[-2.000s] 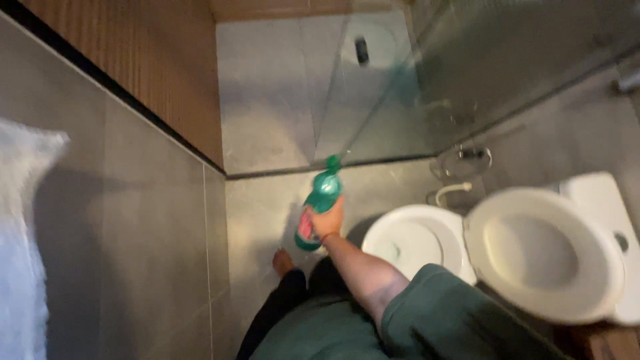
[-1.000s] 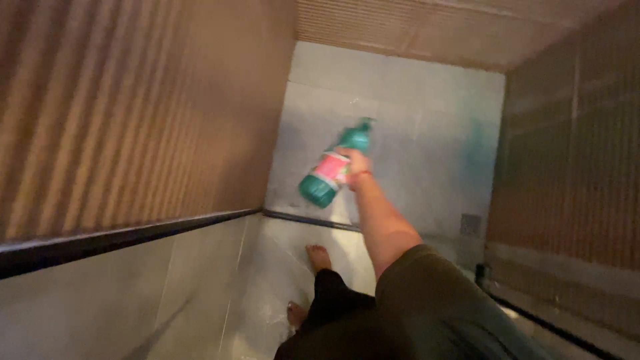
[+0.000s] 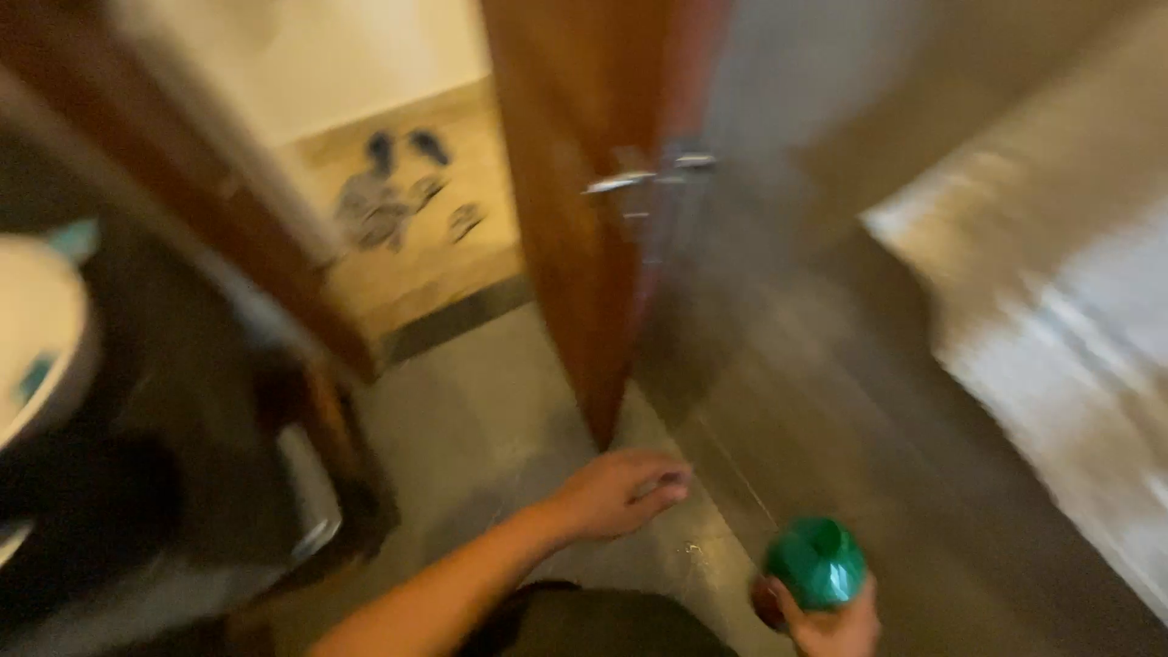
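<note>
At the lower right, my right hand [image 3: 829, 622] grips a green plastic bottle [image 3: 817, 561], seen end-on. My left hand [image 3: 630, 495] reaches in from the bottom with curled fingers and nothing visible in it; the palm side is partly hidden. Just beyond that hand is the lower end of a wooden door [image 3: 584, 274], standing ajar, with a metal lever handle [image 3: 620, 182] on its face. The view is blurred by motion.
Past the doorway, footwear [image 3: 383, 205] lies on a yellowish floor. A white basin [image 3: 41, 338] sits on a dark counter [image 3: 137, 493] at left. On the right a pale towel [image 3: 1049, 365] hangs by the grey wall. Grey tiles [image 3: 456, 411] cover the floor.
The view has swung from the shower area to the doorway. The green bottle, earlier over the shower floor, is now at the lower right. My left hand has come into view.
</note>
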